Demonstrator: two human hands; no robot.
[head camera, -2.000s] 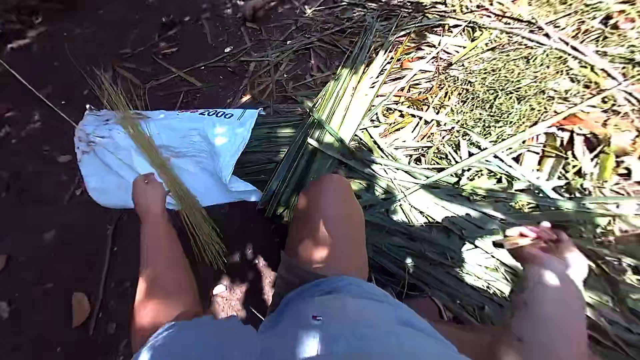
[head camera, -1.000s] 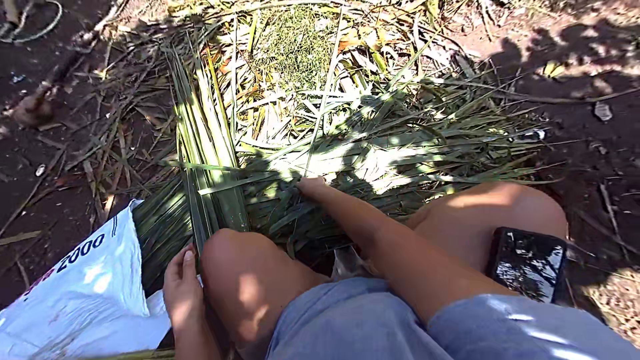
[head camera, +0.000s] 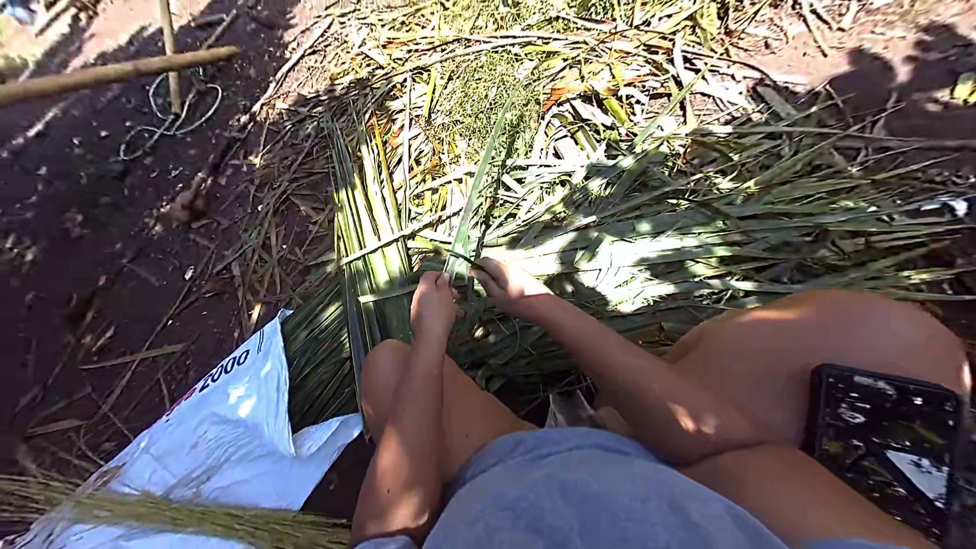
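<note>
My left hand (head camera: 435, 306) is closed around the lower end of a long green leaf blade (head camera: 476, 191), which points up and away from me. Close beside it, my right hand (head camera: 506, 285) grips a thin part of a leaf between thumb and fingers; whether it belongs to the same blade I cannot tell. Both hands are above my knees. Just left of them lies a bundle of long green leaves (head camera: 372, 221), with a strip across it. To the right spreads a large pile of cut leaves (head camera: 732, 221).
A white plastic sack (head camera: 236, 450) lies at lower left, with a bunch of thin stalks (head camera: 206, 515) on it. A black phone (head camera: 884, 442) rests on my right thigh. At upper left are a wooden pole (head camera: 114, 72) and a loop of rope (head camera: 171, 122) on dark soil.
My left hand, earlier on the thin stalks and then beside my knee, has come up next to my right hand and now holds the leaf blade. The view has swung right since the oldest frame.
</note>
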